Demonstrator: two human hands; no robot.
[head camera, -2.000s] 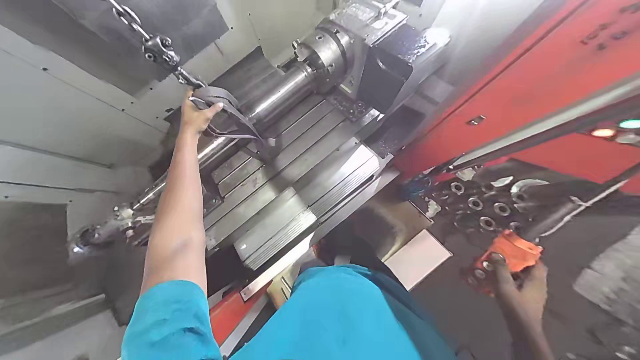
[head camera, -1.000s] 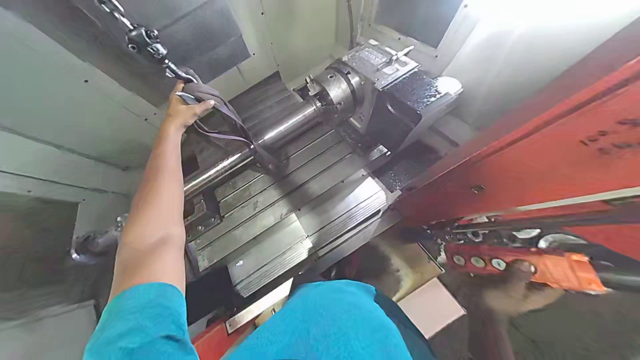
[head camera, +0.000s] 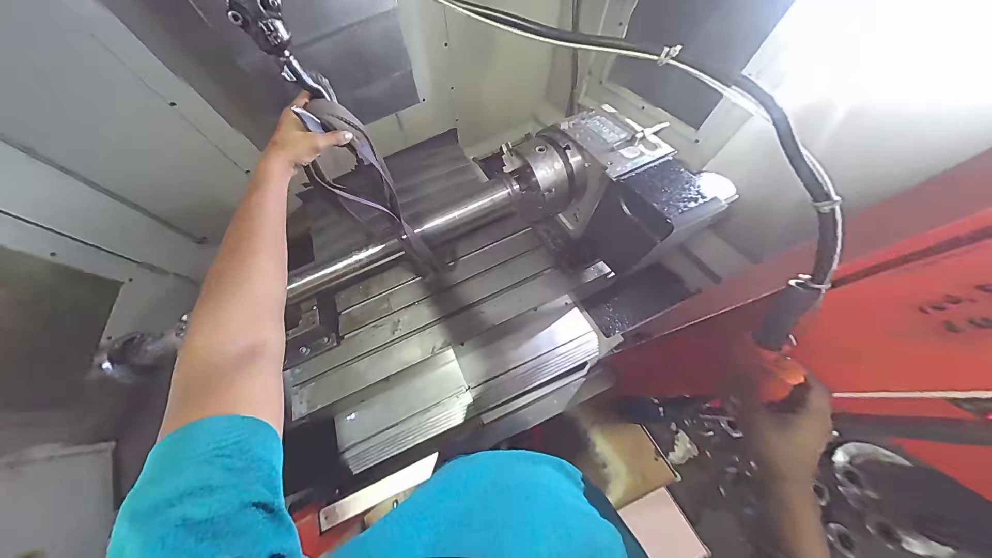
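My left hand (head camera: 302, 143) grips the top of a fabric lifting sling (head camera: 372, 167) at a metal hoist hook (head camera: 310, 81). The sling loops down around a long polished steel shaft (head camera: 457, 213), whose right end sits in a chuck (head camera: 546, 170). Below the shaft is a slotted machine table (head camera: 418, 310). At the right, my right hand (head camera: 790, 426) is closed on an orange hoist pendant control (head camera: 779, 372), which is blurred and partly hidden by the fingers. A thick black cable (head camera: 802, 155) rises from the pendant.
Grey enclosure walls (head camera: 124, 116) surround the machine. A red panel (head camera: 914, 325) stands at the right, with several metal rings (head camera: 852, 480) on the floor beneath it. A dark block-shaped housing (head camera: 643, 205) adjoins the chuck. The hoist chain's coupling (head camera: 260, 23) hangs at the upper left.
The orange pendant, lying sideways in my right hand a second ago, now hangs upright with its cable arching overhead. My left hand stays at the sling and hook.
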